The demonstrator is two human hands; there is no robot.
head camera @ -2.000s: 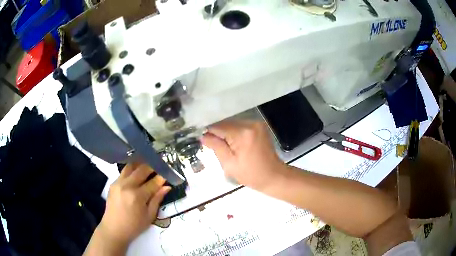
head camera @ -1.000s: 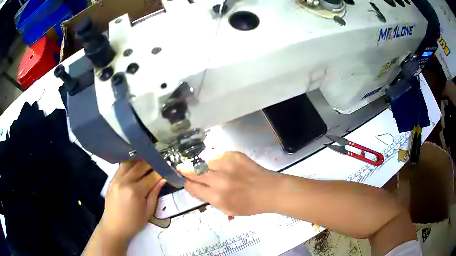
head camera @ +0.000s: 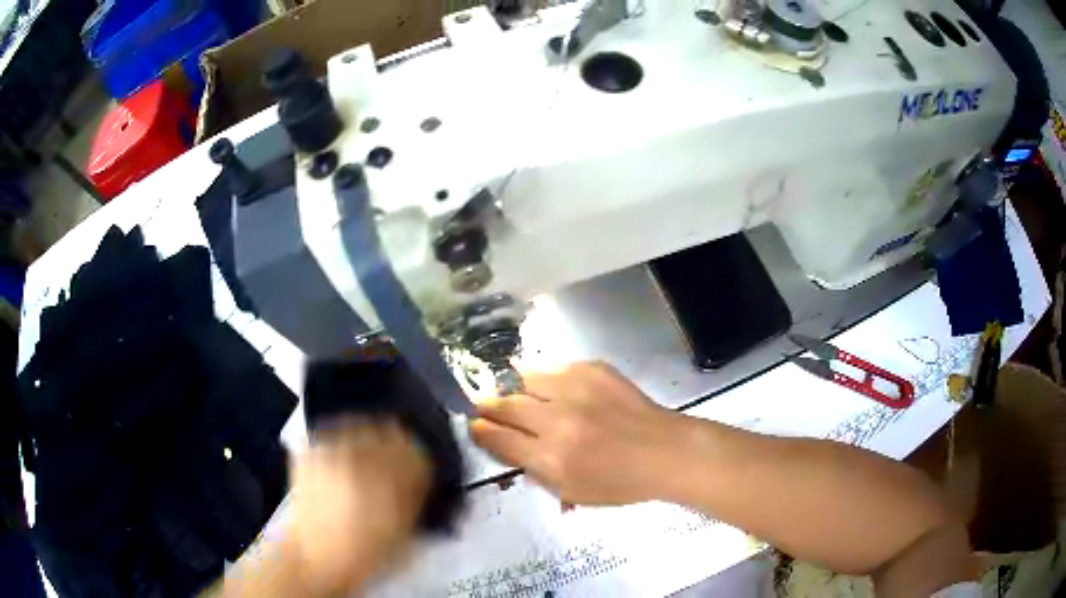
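Observation:
A white sewing machine (head camera: 701, 152) with a grey end cover spans the view. My left hand (head camera: 357, 485) is blurred at the lower left of the head end and holds a dark fabric piece (head camera: 380, 397), also blurred, below the grey cover. My right hand (head camera: 585, 432) is beside the presser foot area, fingertips together near the lower end of the cover; whether they pinch anything is hidden. The needle is hidden. A loose heap of black pieces (head camera: 140, 409) lies left of the machine, with small pale specks on it.
A smartphone (head camera: 721, 301) lies on the machine bed. Red-handled snips (head camera: 865, 376) lie right of it. A navy scrap (head camera: 980, 275) hangs at the machine's right end, above a yellow-and-black tool (head camera: 988, 364). A carton (head camera: 1005, 456) stands right. A red stool (head camera: 140, 138) and blue bin (head camera: 152, 47) are beyond.
My left hand has moved down and right, and more of the dark piece now shows. My right hand came down from beside the needle earlier and now stays low. The view has shifted slightly.

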